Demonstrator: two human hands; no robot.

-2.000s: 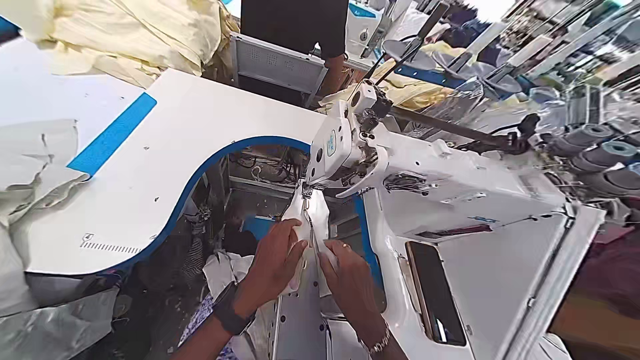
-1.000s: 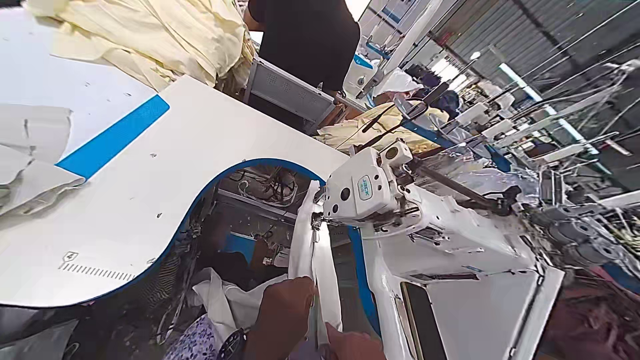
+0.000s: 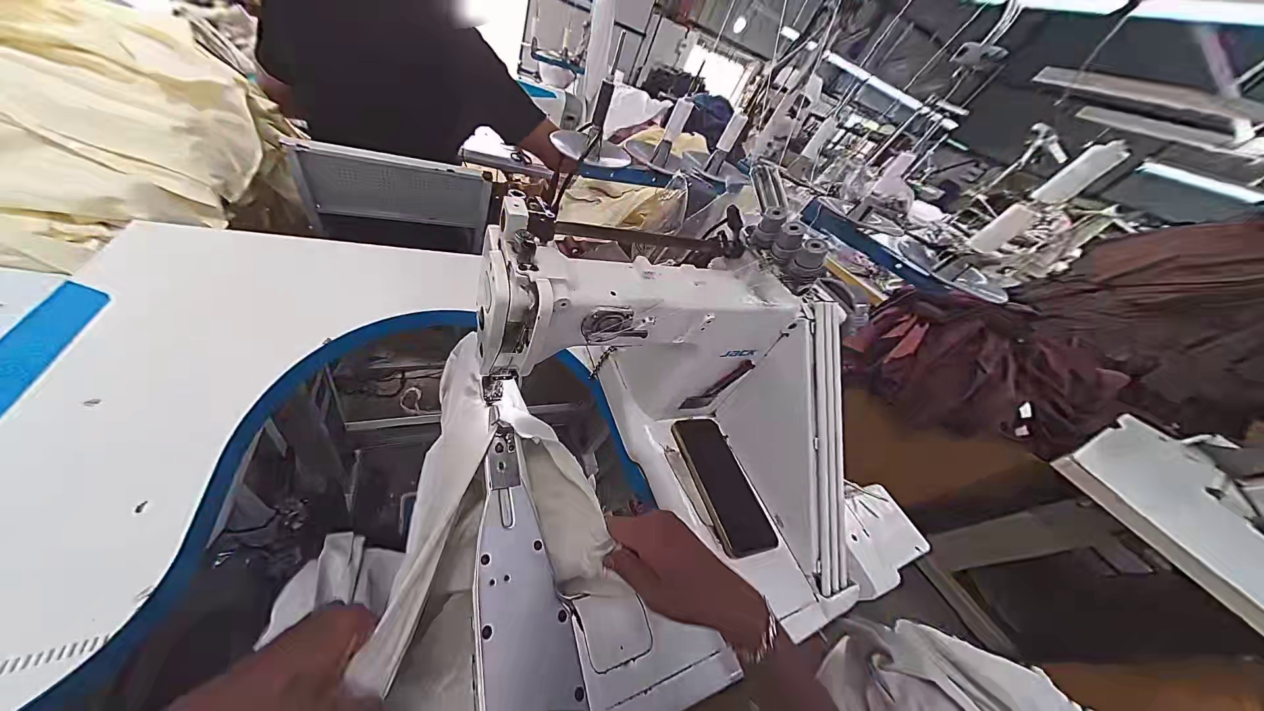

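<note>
A white Jack industrial sewing machine [image 3: 652, 306] stands in the middle, its presser foot [image 3: 497, 387] down at the cream cloth [image 3: 444, 494]. The cloth spreads to both sides of the machine's narrow metal bed [image 3: 523, 592]. At the lower left, my left hand [image 3: 296, 662] grips the cloth's left part; it is blurred and partly cut off by the frame. On the right of the bed, my right hand [image 3: 671, 568] pinches the cloth's other side between thumb and fingers.
A white table with a blue curved edge [image 3: 237, 434] surrounds the machine's left side. A smartphone [image 3: 726, 486] lies on the machine base. Pale yellow cloth [image 3: 118, 118] is heaped at upper left, near a person in dark clothing [image 3: 385, 79]. Maroon cloth [image 3: 987, 375] lies right.
My hands have moved apart, one to each side of the machine bed, and the cloth is now spread around it. The view has swung to the right.
</note>
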